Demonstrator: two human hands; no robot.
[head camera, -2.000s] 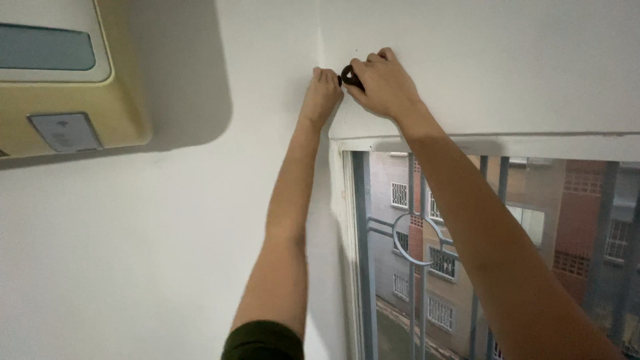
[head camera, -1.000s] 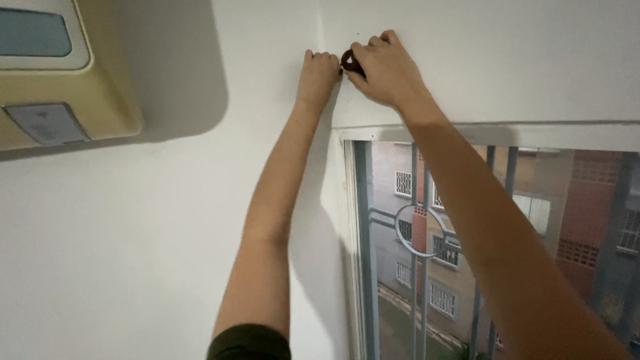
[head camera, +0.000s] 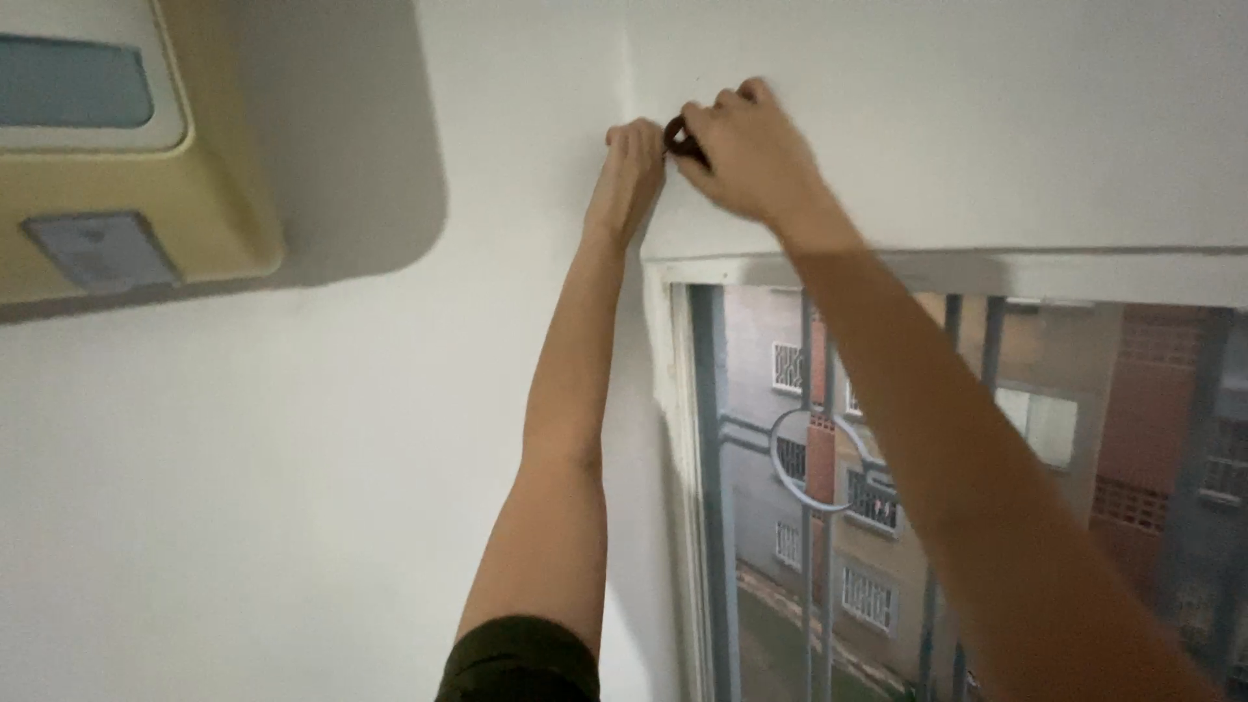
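Both my arms reach up to the wall corner above the window. My right hand grips a small dark ring-shaped object, perhaps a handle loop or a roll; its kind is unclear. Right beside it on the left is my left hand, fingers bent, close to the corner and nearly touching the dark object. Whether the left fingers pinch something small cannot be seen. The white wall carries a tiny dark mark above the hands.
Below my hands is a window frame with a metal grille; buildings stand outside. A yellowed wall-mounted unit with a grey-blue panel juts out at the upper left and casts a shadow on the wall.
My hands stay together at the corner, the right one still on the dark object. The right hand's fingers have shifted slightly.
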